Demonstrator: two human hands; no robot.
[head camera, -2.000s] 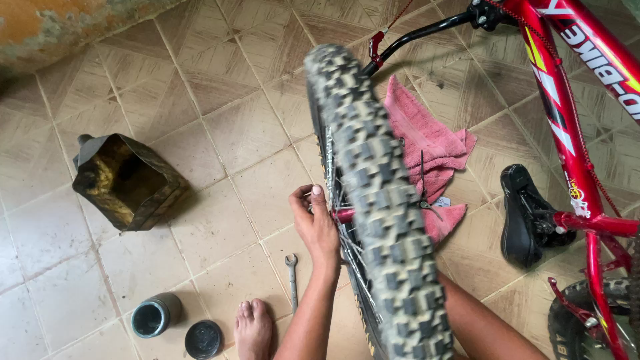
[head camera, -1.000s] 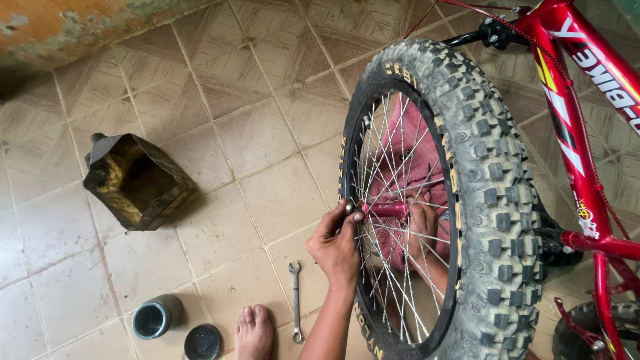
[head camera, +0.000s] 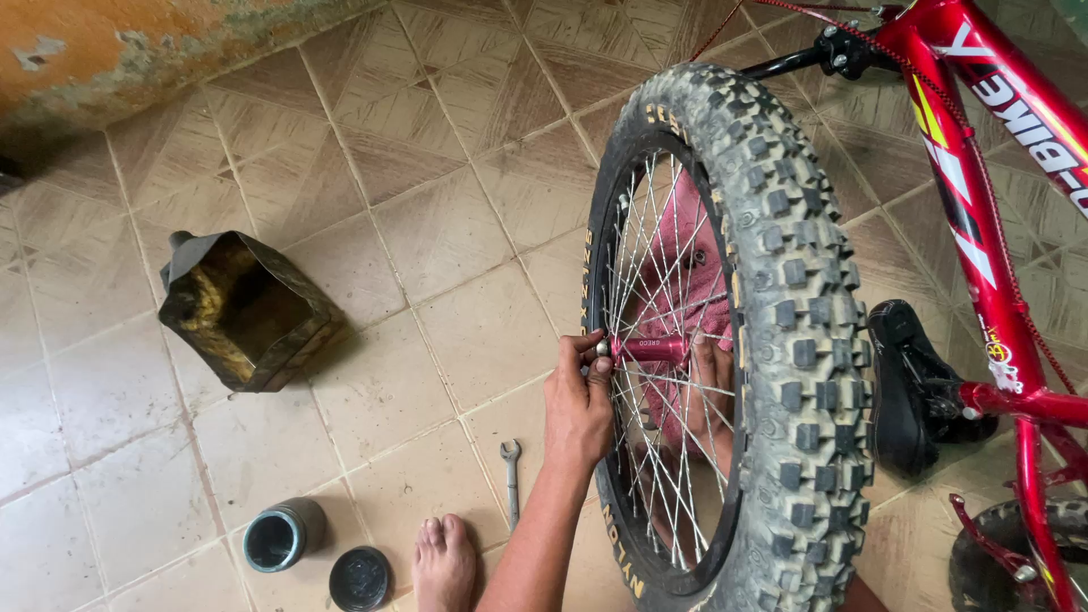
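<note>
A bicycle wheel with a knobby tyre (head camera: 799, 340) stands upright between my two arms. My left hand (head camera: 582, 399) pinches the metal axle end (head camera: 603, 348) on the near left side of the wheel, thumb and fingers around it. Behind the spokes, my right hand (head camera: 710, 382) is at the other end of the red hub (head camera: 650, 348); its fingertips are partly hidden, so its hold is unclear. A pink cloth (head camera: 684, 221) lies on the floor beyond the spokes, with small dark parts on it. A combination wrench (head camera: 512, 480) lies beside my left forearm.
A cut-open dark container (head camera: 310, 314) sits on the tiles at left. Lower left are an open jar (head camera: 310, 523) and a round black lid (head camera: 359, 580), near a bare foot (head camera: 444, 561). On the right, a red bicycle frame (head camera: 965, 229) with a black saddle (head camera: 901, 391) lies close to the tyre.
The wheel has turned from nearly edge-on to show its spokes and red hub. My left hand stays at the axle end; my right hand has come into view behind the spokes.
</note>
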